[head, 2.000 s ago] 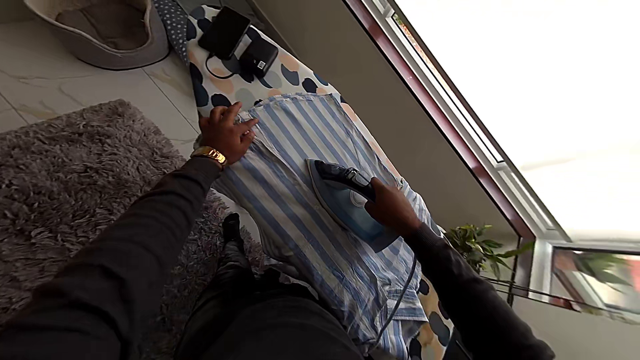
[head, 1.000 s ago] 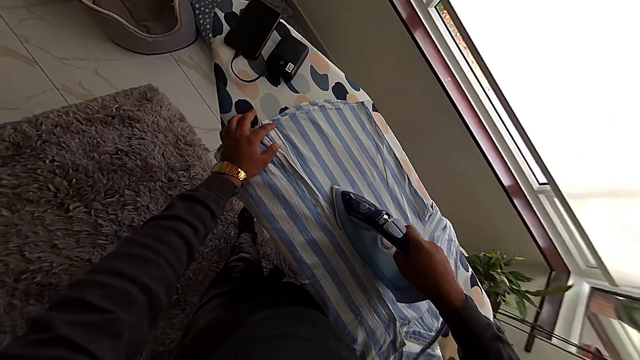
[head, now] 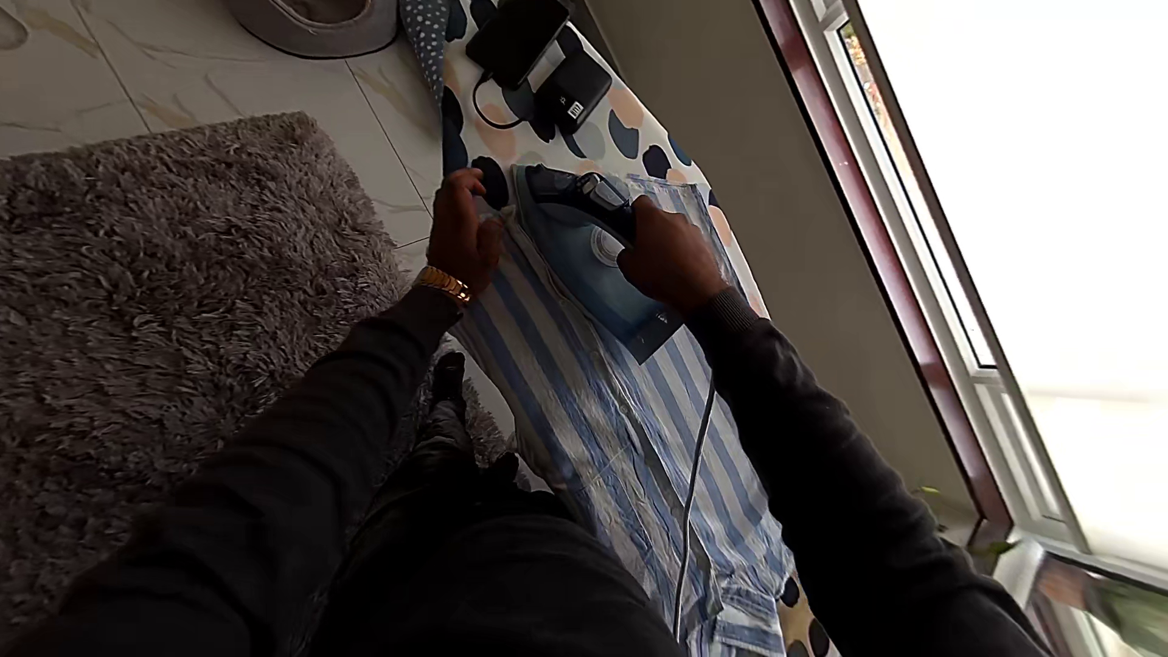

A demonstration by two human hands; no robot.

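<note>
A blue and white striped garment lies spread over the patterned cover of an ironing board. My right hand is closed around the handle of a blue steam iron, whose tip points to the garment's upper left edge. The iron's soleplate faces down onto the cloth. My left hand, with a gold watch or bracelet at the wrist, is at the garment's left edge near the iron's tip, its fingers bent. Whether it pinches the cloth is unclear. The iron's cord runs down over the garment.
A black phone and a black box-shaped device with a cable lie on the board's far part. A shaggy grey rug covers floor at left, with a grey pet bed behind. A wall and window frame stand at right.
The iron in my right hand has moved up the garment to its far left corner, close to my left hand. My left hand's fingers, spread flat on the cloth before, are now bent.
</note>
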